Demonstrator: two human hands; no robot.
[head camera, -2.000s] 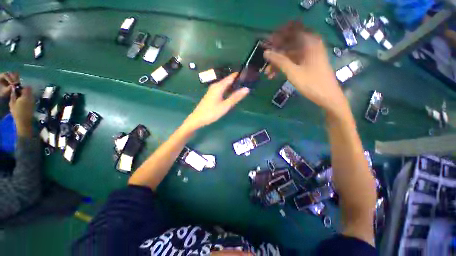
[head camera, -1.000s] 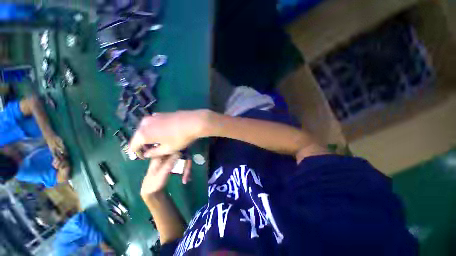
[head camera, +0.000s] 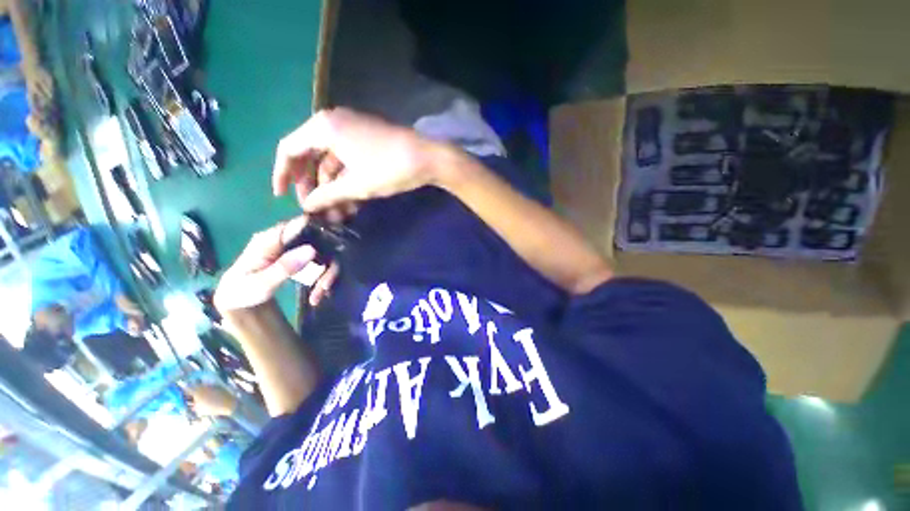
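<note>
A black phone housing (head camera: 327, 238) is held in front of the wearer's chest, close to the bench edge. A white panel (head camera: 309, 271) shows at its lower side. My left hand (head camera: 261, 273) is shut on the housing from the left. My right hand (head camera: 349, 158) is bent over the upper end of the housing, with its fingertips at or touching it. Whether the right fingertips pinch a small part is hidden and too blurred to tell.
Silvery phone units (head camera: 185, 125) lie in a heap on the green bench (head camera: 244, 70) at upper left. More phones lie lower along it. People in blue are at far left. An open cardboard box (head camera: 589, 190) at right holds a tray (head camera: 698, 215) of dark phone-shaped pieces.
The view has swung from the bench to the wearer's chest and the box at right. Both hands have come together close to the body with the phone. The box now shows more clearly.
</note>
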